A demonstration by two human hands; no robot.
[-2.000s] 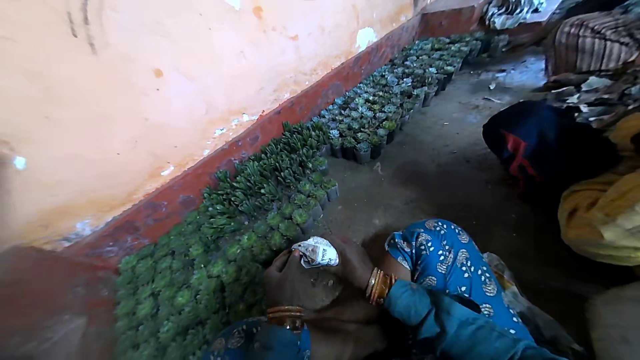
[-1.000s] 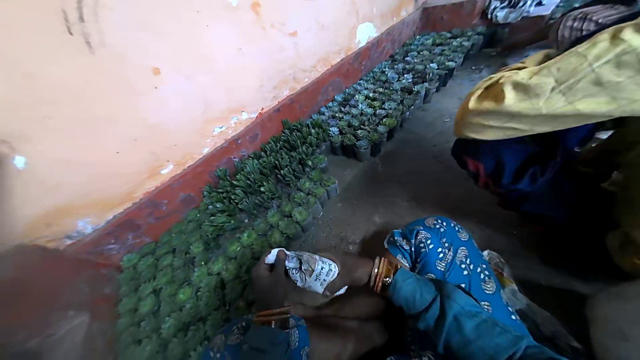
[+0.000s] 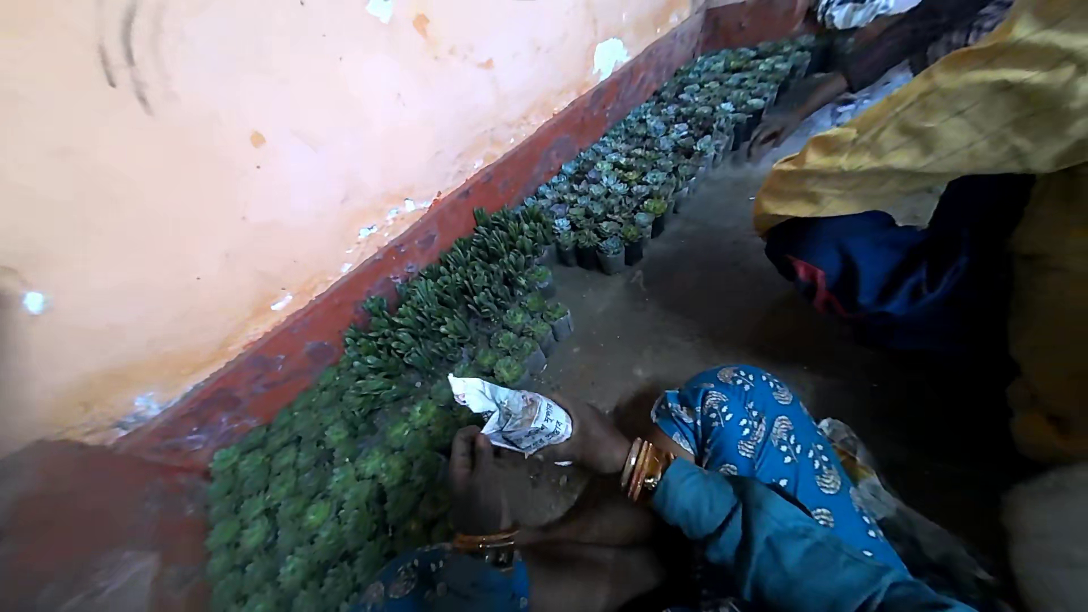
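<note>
A crumpled piece of printed newspaper [image 3: 525, 418] is in my right hand [image 3: 591, 438], whose fingers are closed around its right end; the paper's loose end points up and left. Just below and left of it is my left hand [image 3: 480, 480], its fingertips near the paper's lower edge; whether they touch it I cannot tell. What lies inside the paper, if anything, is hidden. Small green succulents in pots [image 3: 340, 476] stand close by on the left.
Darker spiky succulents [image 3: 450, 293] and bluish rosette succulents in black pots [image 3: 629, 187] line the red-based wall [image 3: 408, 246]. At the right a person in yellow cloth [image 3: 926, 127] leans over, one hand [image 3: 786, 123] by the far pots. Concrete floor [image 3: 646, 331] lies between.
My left hand has shifted from around the paper to below its left end, and the paper's loose end now sticks out. The person at the right has leaned in, an arm reaching toward the far pots.
</note>
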